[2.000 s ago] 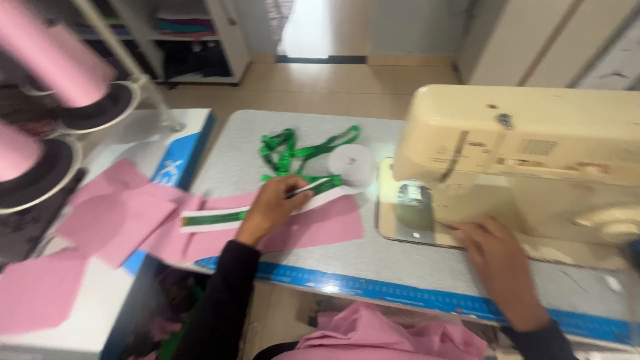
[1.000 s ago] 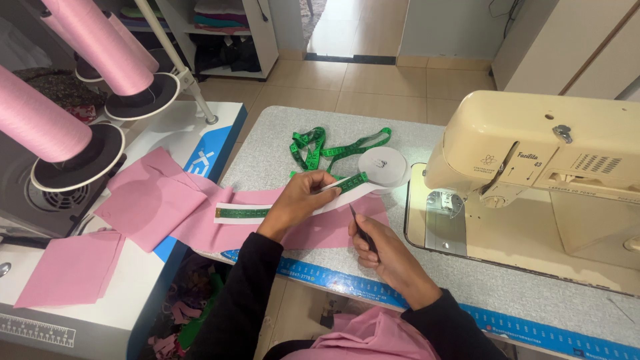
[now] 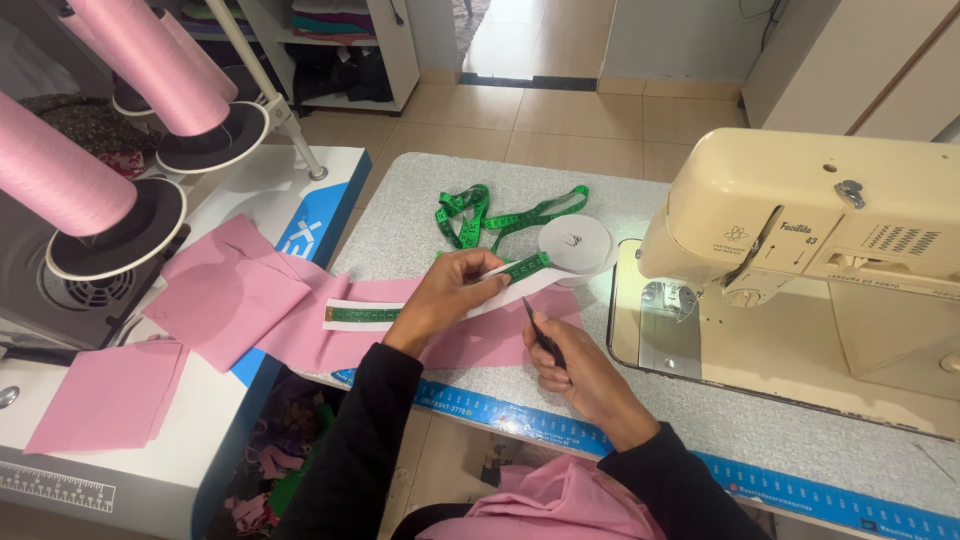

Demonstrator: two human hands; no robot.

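My left hand (image 3: 457,296) pinches a white elastic band (image 3: 491,300) together with a green tape measure (image 3: 365,315) laid along it. The band runs to a white roll (image 3: 576,246) on the table. Beyond the hand, the rest of the tape lies in loose loops. My right hand (image 3: 574,364) grips a small dark pointed tool, perhaps thread snips (image 3: 544,334), its tip just below the band. Pink fabric (image 3: 487,337) lies flat under the band and both hands. More pink cloth (image 3: 562,502) rests on my lap.
A cream sewing machine (image 3: 810,247) stands at the right. To the left, pink thread cones (image 3: 150,67) sit on a stand over a white machine table (image 3: 337,161) bearing folded pink pieces (image 3: 225,292). A blue printed ruler strip (image 3: 517,412) edges the table.
My right hand has moved left from beside the sewing machine's base to the band, and now the dark tool shows in it. My left hand keeps its hold on the band and tape.
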